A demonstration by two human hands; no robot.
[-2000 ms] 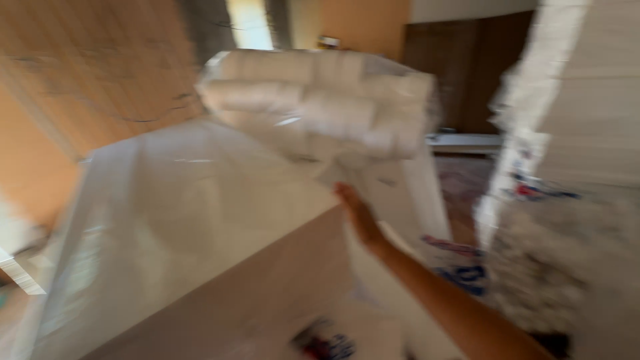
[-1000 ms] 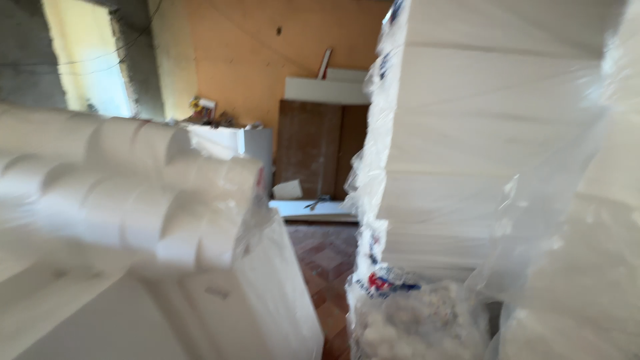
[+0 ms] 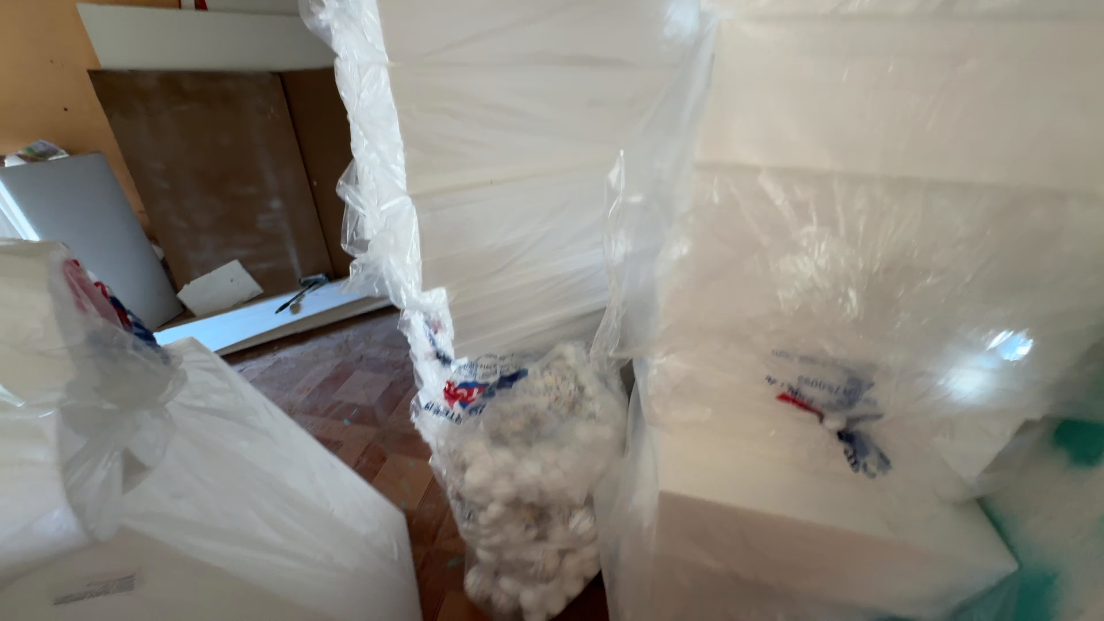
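Observation:
Neither of my hands shows in the head view now. Large white foam-like blocks wrapped in clear plastic (image 3: 509, 181) are piled up in the centre, with crumpled film along their left edge. Beside them at the right stands another tall plastic-wrapped white stack (image 3: 828, 259), its film gathered and bearing print. Between the two, low down, a clear printed bag of small white pieces (image 3: 535, 483) rests near the floor. At the lower left is a white block in plastic film (image 3: 250, 483), with bunched, printed film at its upper end.
A patterned tiled floor (image 3: 345, 388) runs between the left block and the bag. Behind it, a brown board (image 3: 207, 172) leans near an orange wall, with a long white panel (image 3: 276, 315) bearing a dark tool (image 3: 297, 293). A grey-white panel (image 3: 95, 224) stands at the far left.
The view has swung to the right. A hand and forearm, seen two seconds ago reaching over the white wrapped block, are out of view. The rolls on top of that block have mostly left the frame.

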